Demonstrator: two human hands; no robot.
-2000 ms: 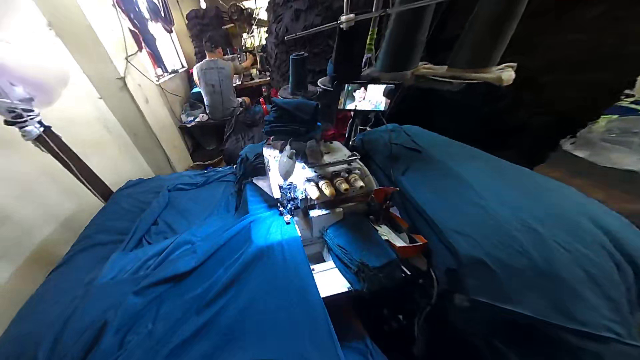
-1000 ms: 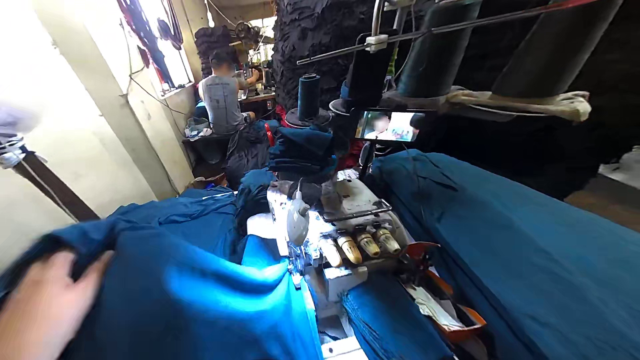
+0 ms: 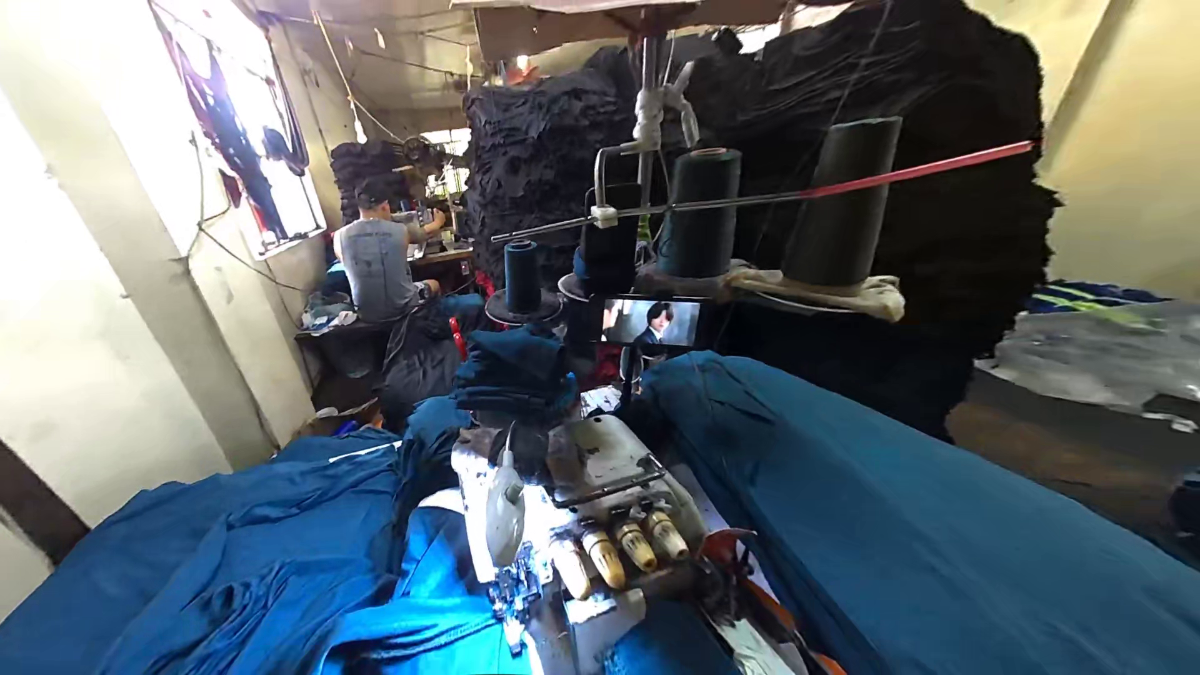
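Neither of my hands shows in the head view. In the lower middle stands an overlock sewing machine (image 3: 600, 469) with several cream tension knobs (image 3: 603, 555) in a row. A small lamp lights its presser foot area (image 3: 516, 595). Blue fabric (image 3: 422, 628) reaches the foot from the left, its edge close beside it. Another piece of dark blue fabric (image 3: 670, 642) lies in front of the machine, under the knobs.
Blue cloth is heaped at left (image 3: 234, 544) and right (image 3: 919, 506). Behind the machine are folded fabric (image 3: 514, 370), a phone (image 3: 652, 322) and thread cones (image 3: 701, 211) under a metal rod. Further back, a person (image 3: 375, 253) sits at a worktable.
A hand seen on the fabric at the left one second ago is out of view. The blue fabric there lies lower and flatter. The view has tilted up.
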